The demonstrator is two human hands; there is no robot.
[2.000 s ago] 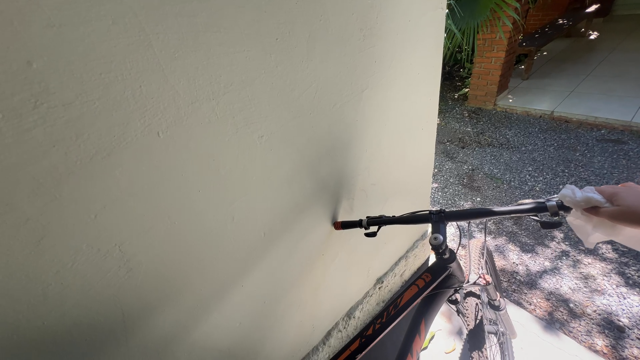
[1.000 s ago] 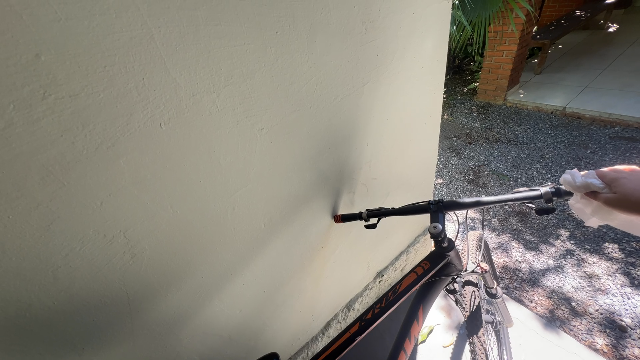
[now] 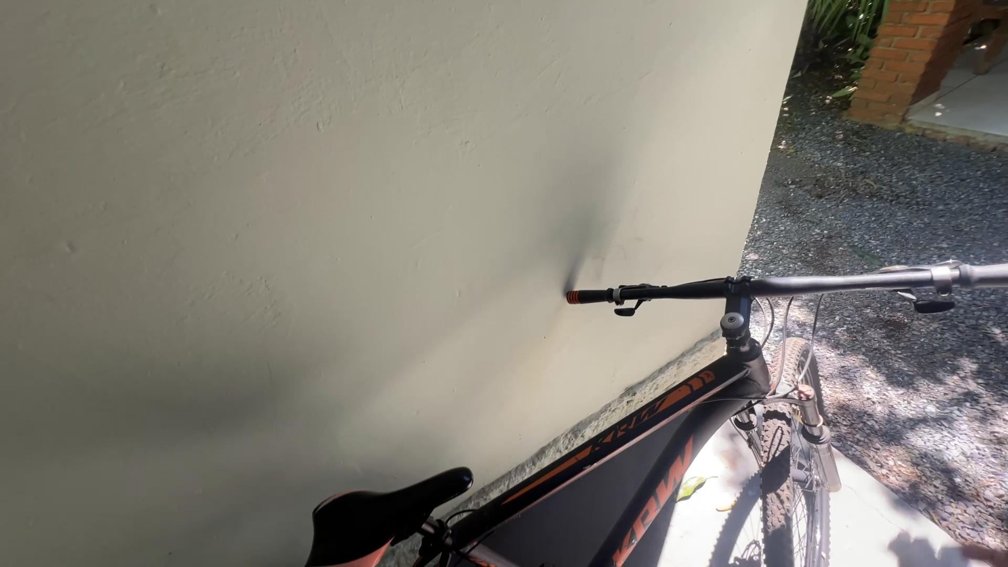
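A black and orange mountain bike stands beside a pale wall, its left grip [image 3: 579,297] touching or very near the wall. The handlebar [image 3: 835,284] runs to the right edge of the view, with brake levers below it. Lower left is the black saddle [image 3: 394,504]; the frame's top tube [image 3: 614,433] slants up from it to the stem. The knobby front tyre [image 3: 777,472] is at lower right. A blurred sliver in the bottom right corner appears to be my right hand [image 3: 986,556]; what it holds is hidden. My left hand is out of view.
The painted wall [image 3: 354,197] fills the left side. Gravel [image 3: 874,205] lies beyond its edge, and a pale concrete slab [image 3: 858,512] is under the front wheel. A brick pillar [image 3: 906,59] and a tiled floor [image 3: 965,98] are at top right, near green plants [image 3: 839,24].
My right hand, earlier at the right grip with a white cloth or paper, has left it. The view has shifted left and down, bringing the saddle into sight.
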